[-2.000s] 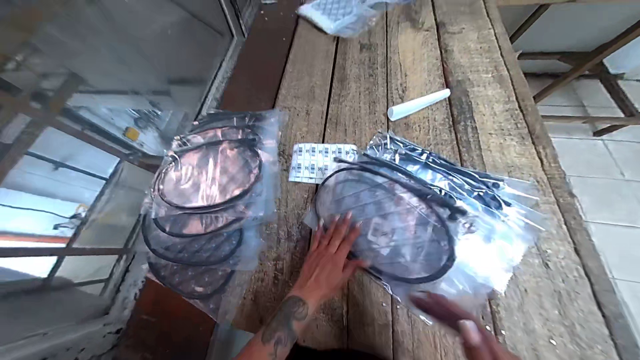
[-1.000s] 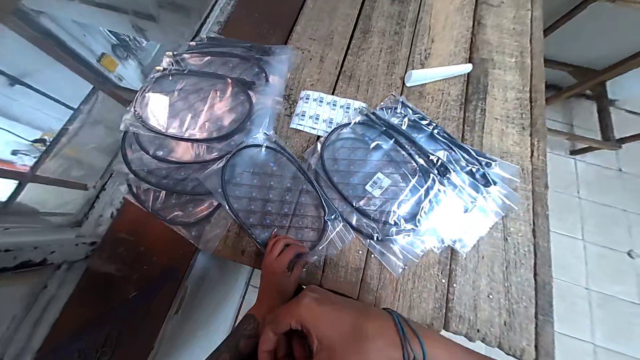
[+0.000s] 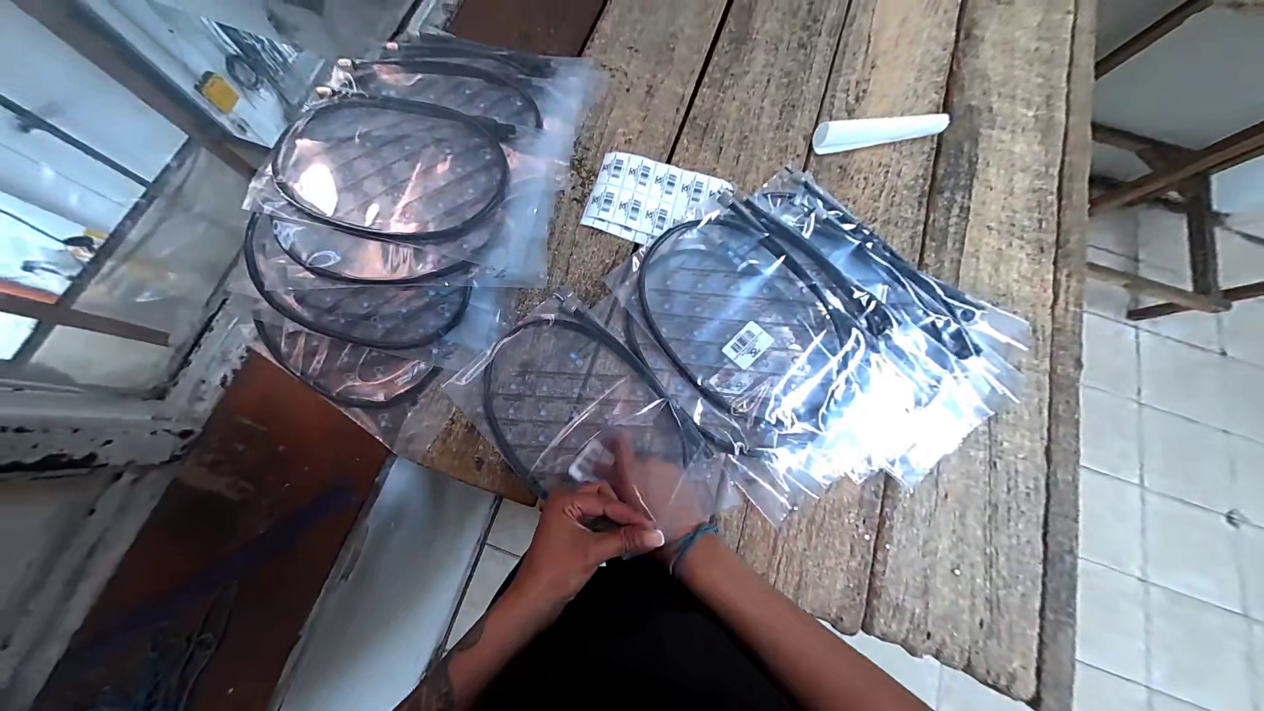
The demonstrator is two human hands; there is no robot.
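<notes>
A clear plastic bag (image 3: 533,395) with a coiled black cable lies at the table's near edge. My left hand (image 3: 597,523) pinches its near edge between thumb and fingers. My right hand (image 3: 657,484) is seen through the plastic, apparently inside the bag, near a small white label (image 3: 592,459); its fingers are blurred. Just right, a stack of similar bagged cables (image 3: 731,296) has a barcode label (image 3: 748,345) on the top bag. More bagged cables (image 3: 390,168) overlap in a pile on the left.
A sheet of barcode labels (image 3: 642,197) lies behind the right stack. Farther back is a white rolled paper tube (image 3: 879,132). The wooden table (image 3: 948,553) ends at the right above a tiled floor (image 3: 1175,494). A window frame (image 3: 109,434) stands at the left.
Two seconds ago my left hand lay on the right stack. One bagged cable now rests between the piles, with my right hand behind its plastic. The view has shifted.
</notes>
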